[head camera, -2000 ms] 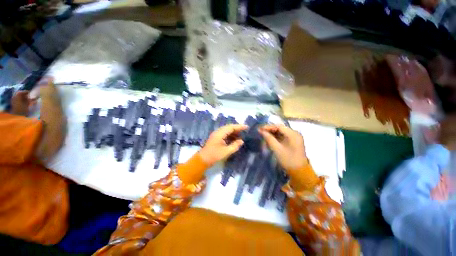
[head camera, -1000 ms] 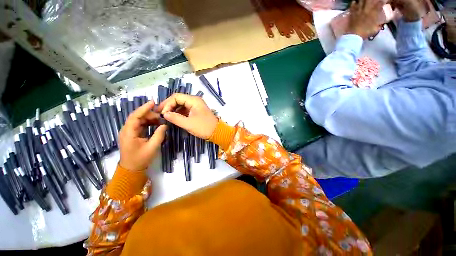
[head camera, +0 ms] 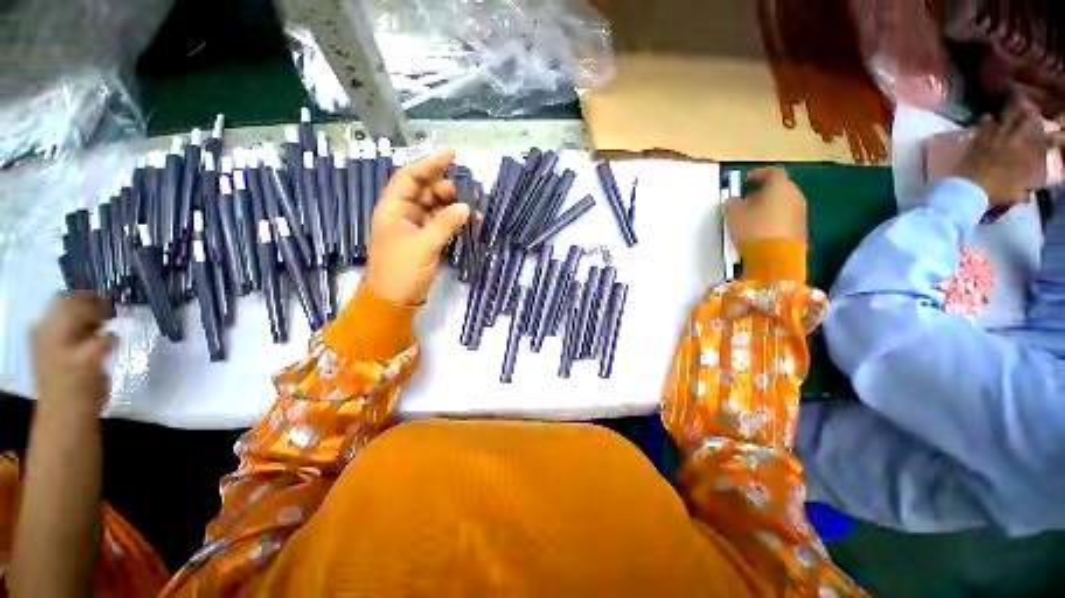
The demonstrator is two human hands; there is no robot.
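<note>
Black tubes with pale tips lie in dense, uneven rows on the white sheet at the left. A looser group of black tubes without pale tips lies in the middle. My left hand is raised over the right end of the rows, fingers curled and thumb apart; whether it holds anything cannot be told. My right hand is at the sheet's right edge, its fingertips at the thin white sticks and partly hiding them; a grip cannot be made out.
One black tube and a thin dark stick lie apart. Clear bags, a metal upright and cardboard stand behind. Another person's blurred hand is at left; a blue-sleeved neighbour is at right.
My hands were together over the middle tubes; now they are apart. My right hand has moved right to the white sticks. The view has shifted, and the left neighbour's hand shows again.
</note>
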